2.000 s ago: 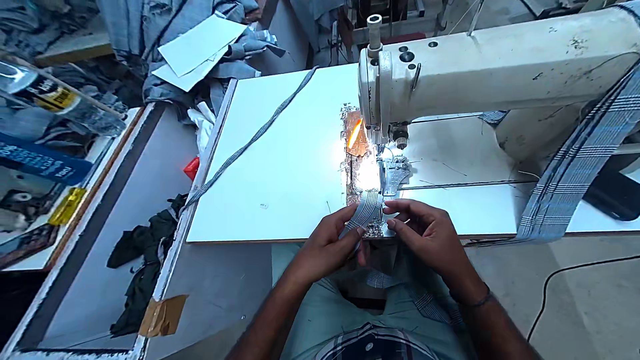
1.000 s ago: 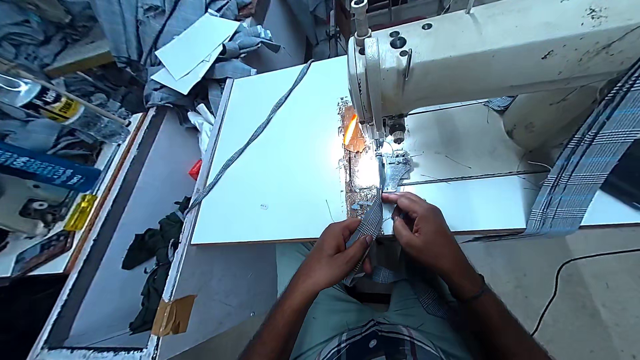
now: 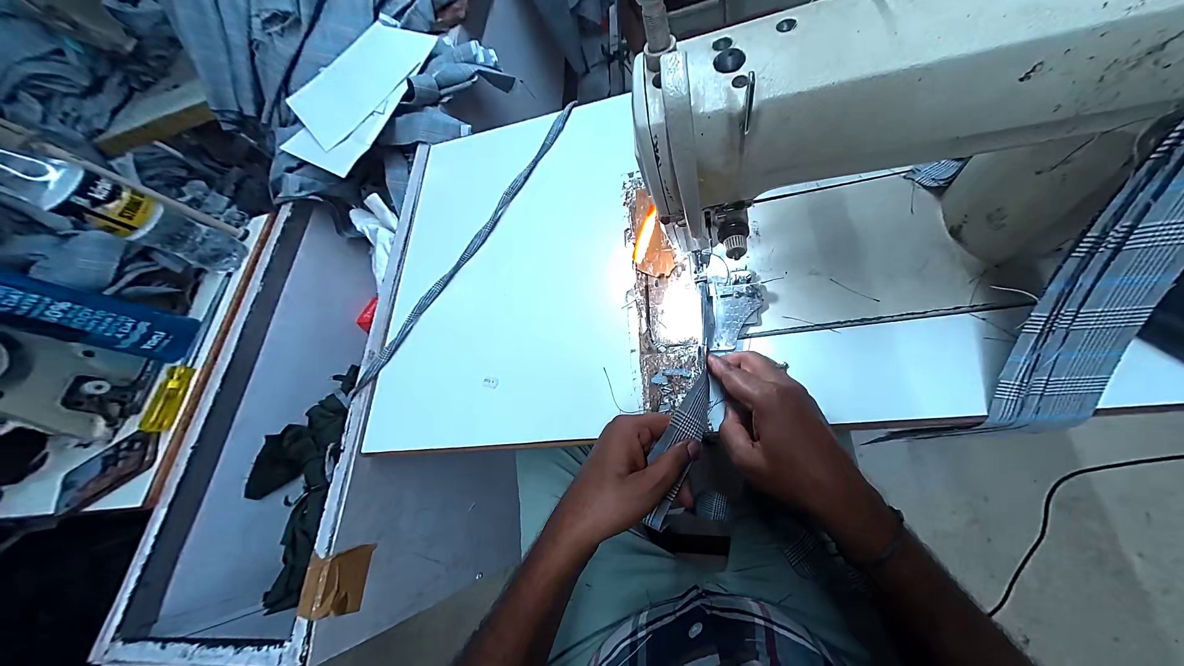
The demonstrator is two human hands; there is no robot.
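Observation:
A narrow strip of checked fabric [image 3: 684,424] runs from my lap up to the needle area of a white industrial sewing machine [image 3: 832,88]. My left hand [image 3: 629,476] grips the strip between thumb and fingers, just below the table's front edge. My right hand [image 3: 772,425] pinches the strip's folded edge closer to the presser foot [image 3: 703,264], at the right of the metal plate. The strip lies folded narrow under the foot. The lower part of the fabric hangs over my lap, partly hidden by my hands.
A long twisted fabric strip [image 3: 476,240] crosses the white tabletop [image 3: 546,324] at the left. Checked cloth [image 3: 1078,314] hangs over the front edge at the right. White paper pieces [image 3: 361,88] lie on grey cloth at the back left. A plastic bottle [image 3: 120,208] lies farther left.
Two seconds ago the fabric was spread wider between my hands; now it is folded narrow and leads into the needle area. My right hand has moved slightly toward the foot.

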